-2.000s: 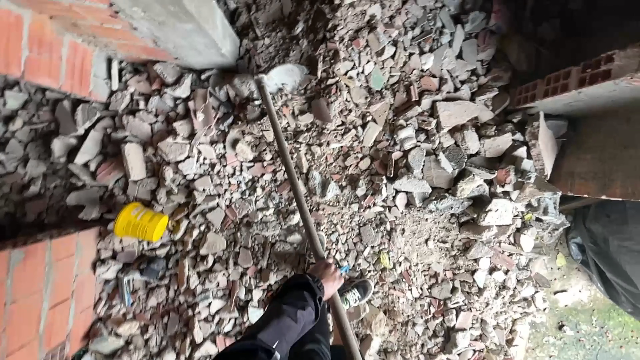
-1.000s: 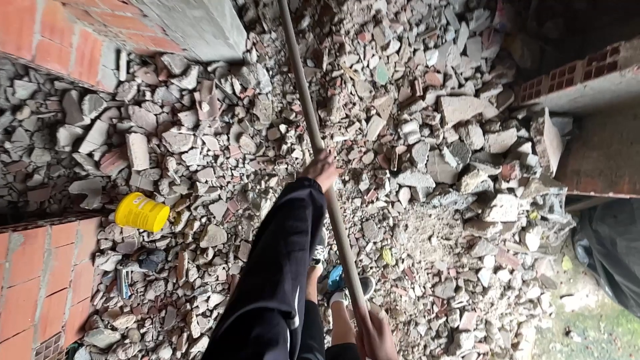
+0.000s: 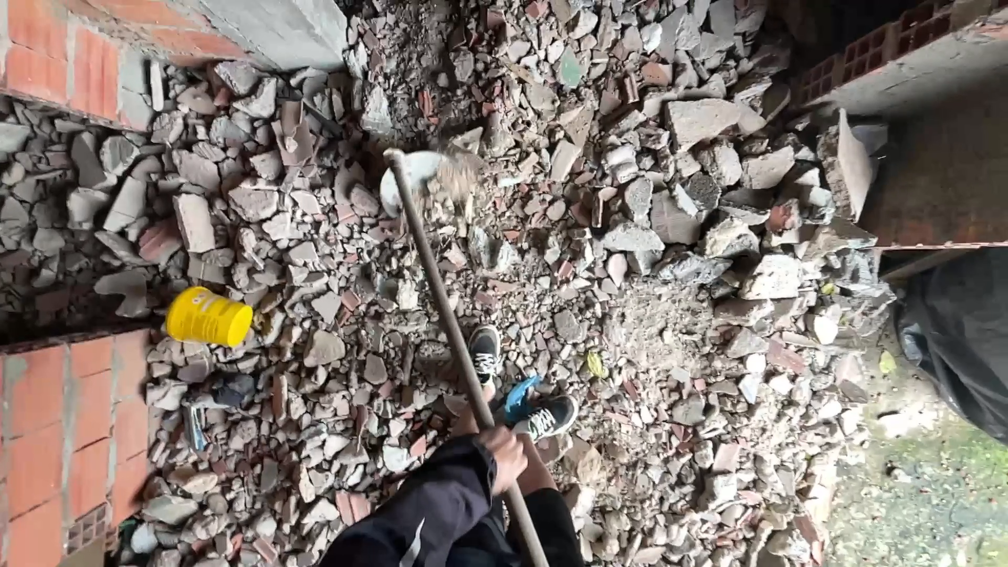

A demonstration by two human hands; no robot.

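My left hand, in a dark sleeve, is closed round the long handle of a hoe at the lower middle. My right hand is not in view; the handle runs out past the bottom edge. At the far end, the pale metal hoe blade rests among broken rubble, with loose bits blurred at its right side. My shoes, one left and one right, stand on the rubble beside the handle. A blue scrap lies between them.
A yellow bucket lies on its side at left, near a brick wall. Another brick and concrete wall stands at upper left. Large broken slabs lie at upper right, dark plastic sheeting at far right.
The hoe's blade end, outside the view a second ago, is now down in the rubble. My left hand has moved down the view; my right hand has left the bottom edge.
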